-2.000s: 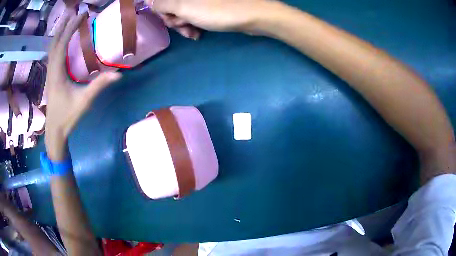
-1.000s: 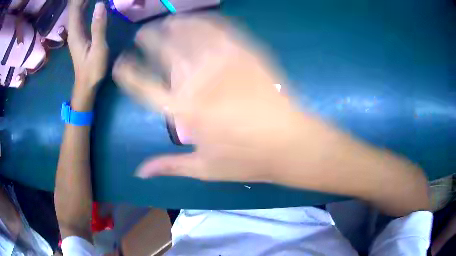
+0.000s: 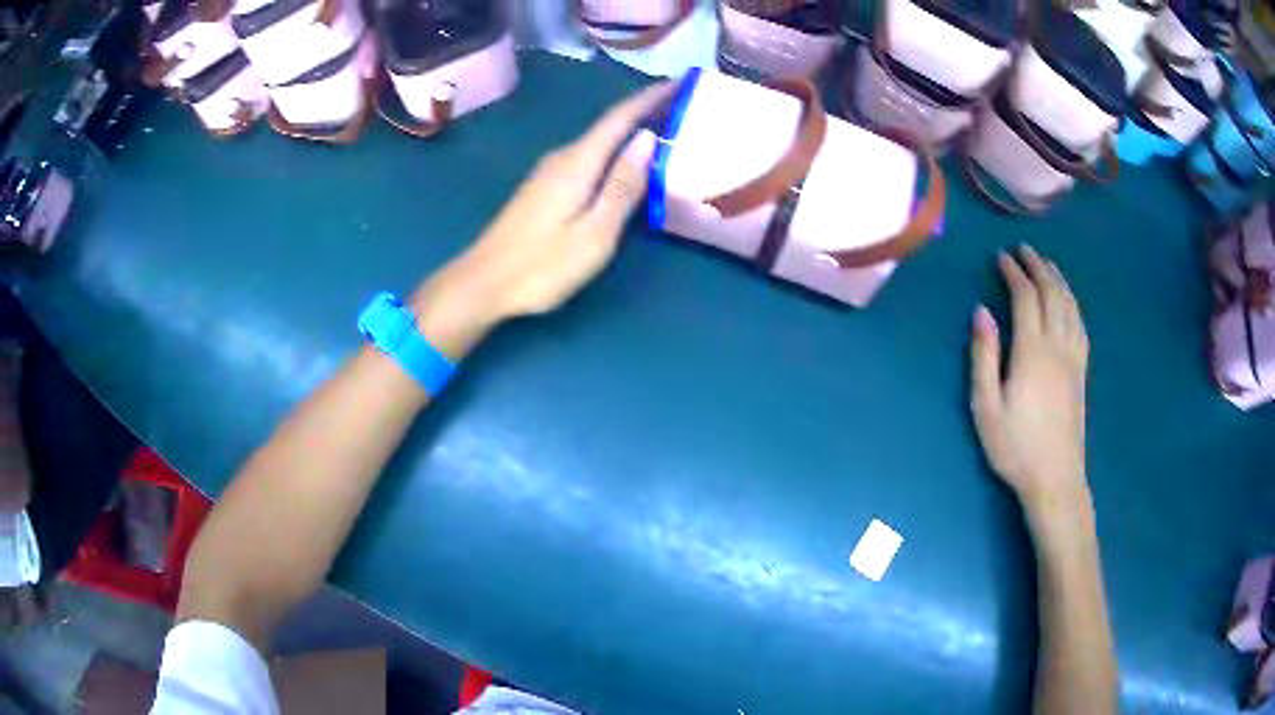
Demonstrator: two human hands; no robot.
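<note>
Two pink speakers stand end to end with a dark seam between them, the left one (image 3: 720,147) and the right one (image 3: 864,189). Each has a brown strap. The left speaker's outer end shows a lit blue ring; a small purplish glow shows at the right one's far end. My left hand (image 3: 552,231), with a blue wristband, has its fingers at the left speaker's lit end, not closed around it; fingertip contact is partly hidden. My right hand (image 3: 1032,384) is open and empty, right of the pair. A small white card (image 3: 877,549) lies on the green mat (image 3: 671,461).
Rows of pink speakers (image 3: 455,77) stand along the far side, close behind the pair. Light-blue speakers (image 3: 1242,133) are at the upper right, more pink ones (image 3: 1249,307) at the right edge. A red stool (image 3: 126,538) is below the mat's left edge.
The view has shifted towards the far side and right. The speakers now show as an end-to-end pair near the far row. My right hand has moved away to the right; my left is at the pair's left end.
</note>
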